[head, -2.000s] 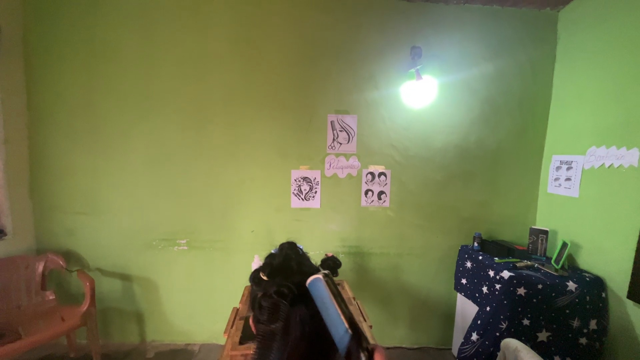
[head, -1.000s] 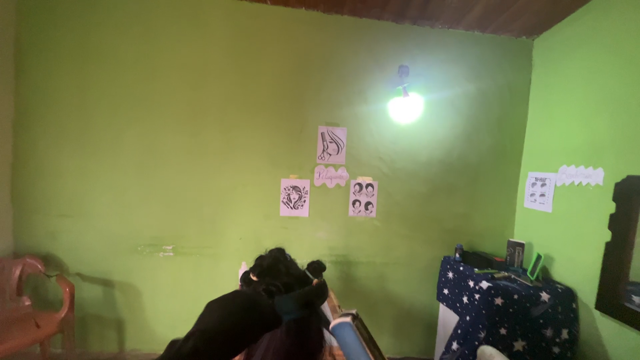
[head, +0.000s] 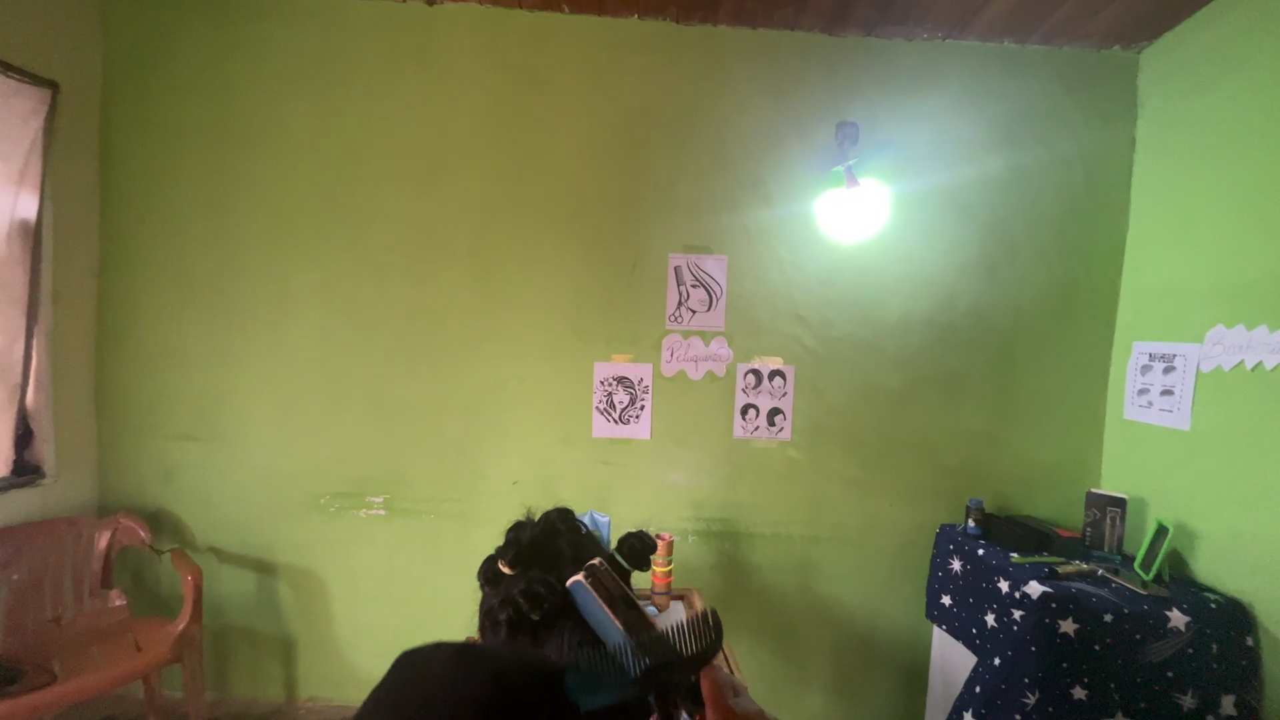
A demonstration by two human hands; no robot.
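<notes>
A seated person's dark hair [head: 540, 570], gathered into several small buns with bands, shows at the bottom centre. Over its right side lies a blue and dark hair straightener [head: 612, 612], tilted, its plates close together. A dark comb [head: 690, 640] with long teeth crosses in front of the straightener's lower part. My right hand [head: 730, 695] is at the bottom edge, its fingers around the lower end of these tools; the grip is partly hidden. A dark sleeve [head: 470, 685] reaches in from the lower left; my left hand itself does not show.
Behind the hair, a wooden piece [head: 662, 570] with coloured bands stands upright near a tray-like surface. At the right, a table with a star-patterned cloth [head: 1080, 640] bears boxes and a green-framed item [head: 1153, 550]. A reddish plastic armchair [head: 100, 610] stands left.
The dark sleeve, across the hair one second ago, is now lower. The comb has come into sight over the straightener, which shows more than a second ago.
</notes>
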